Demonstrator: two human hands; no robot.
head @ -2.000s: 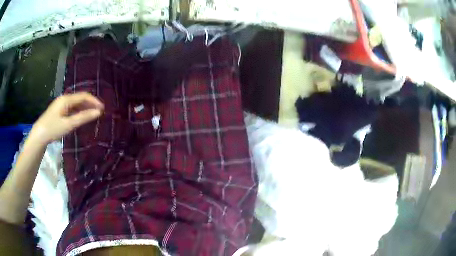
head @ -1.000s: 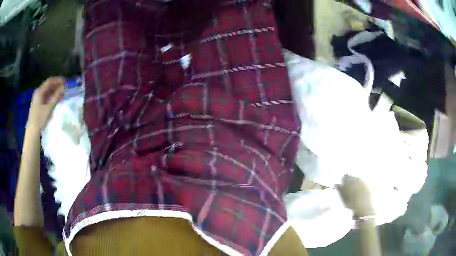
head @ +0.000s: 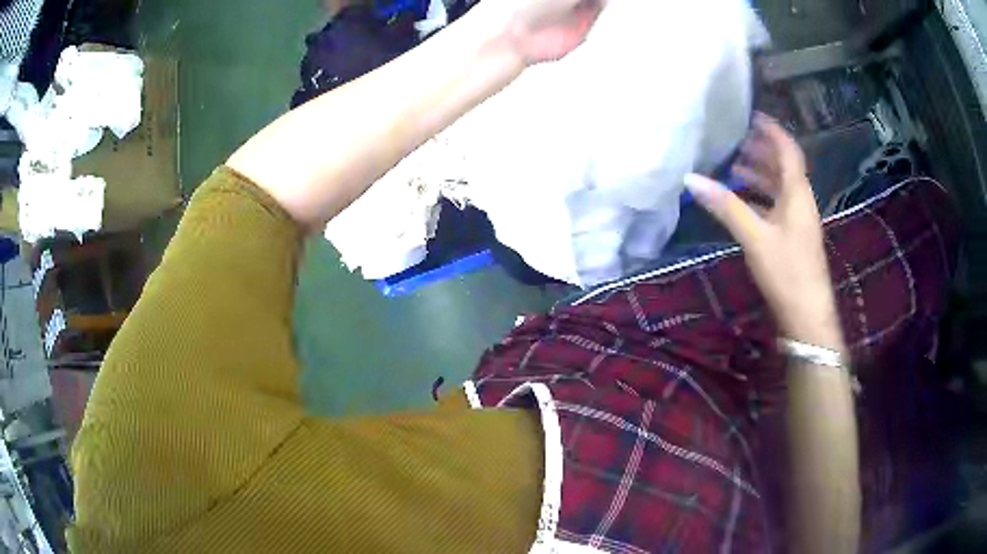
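Observation:
A large pile of white cloth (head: 563,141) lies in front of me, over a blue bin (head: 438,273) whose edge shows beneath it. My left hand (head: 557,27) is at the top edge of the picture, against the upper side of the white cloth; its fingers are partly cut off or hidden, so its grip is unclear. My right hand (head: 763,200) is at the right side of the pile with thumb and fingers apart, blurred, and holds nothing that I can see.
The plaid apron (head: 671,379) covers my lap. A dark cloth heap (head: 357,54) is behind the pile. Far left, white pieces (head: 97,92) lie on a brown cardboard box (head: 162,141). The green floor (head: 357,346) shows between. A dark metal frame (head: 823,54) is upper right.
The view has swung left, to the white pile and blue bin. My left arm now reaches across it. My right hand has left the white cloth on the right and come to this pile.

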